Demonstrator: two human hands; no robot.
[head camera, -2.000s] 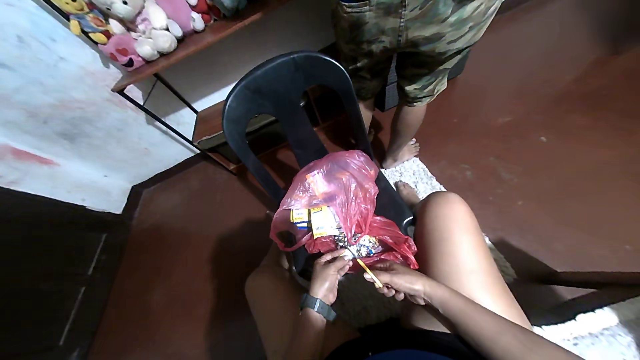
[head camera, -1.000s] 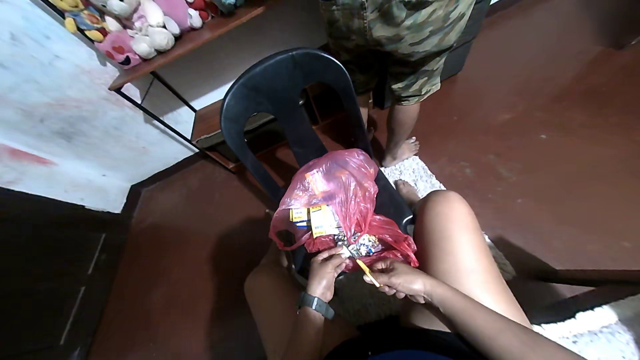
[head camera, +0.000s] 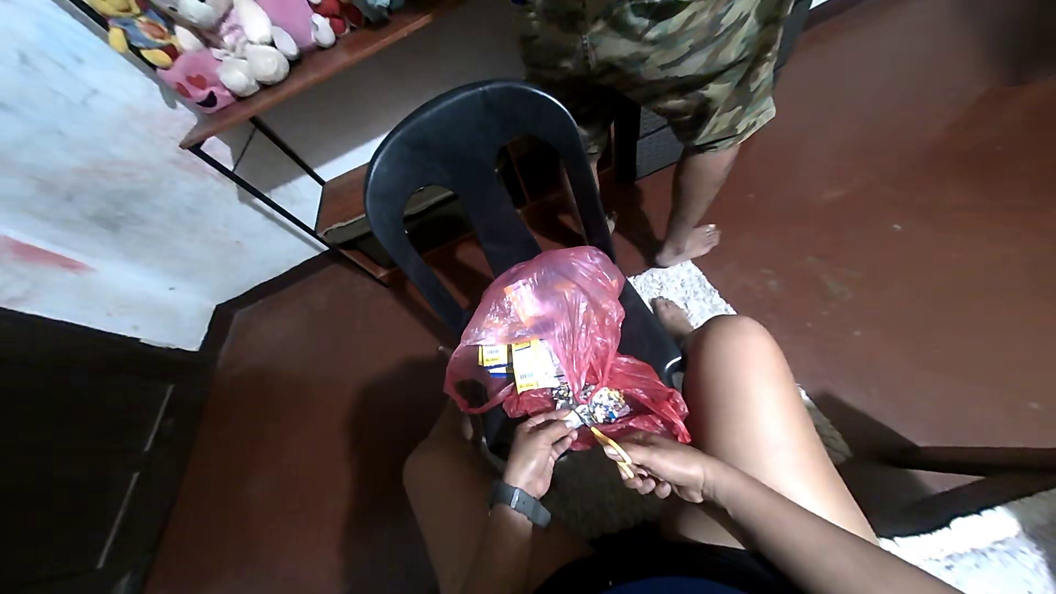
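Note:
My right hand (head camera: 660, 469) is closed around the yellow handles of a pair of scissors (head camera: 612, 450), whose tip points toward my left hand. My left hand (head camera: 540, 450), with a dark watch on the wrist, pinches a small whitish piece (head camera: 572, 419) at the scissors' tip; what it is cannot be told. Just beyond both hands, a translucent red plastic bag (head camera: 569, 305) rests on the seat of a black plastic chair (head camera: 462, 124). Yellow-and-white printed packets (head camera: 532, 365) show at the bag's opening. Small shiny pieces (head camera: 609, 404) lie on red plastic beside them.
A person in camouflage shorts (head camera: 685, 66) stands barefoot behind the chair. Plush toys (head camera: 247, 49) sit on a wooden shelf (head camera: 313, 78) with a black metal frame at the upper left. A white shaggy mat (head camera: 685, 289) lies on the red floor (head camera: 866, 247).
The standing person's shorts and legs have shifted slightly. My hands remain close together in front of the bag, with the scissors still in my right hand.

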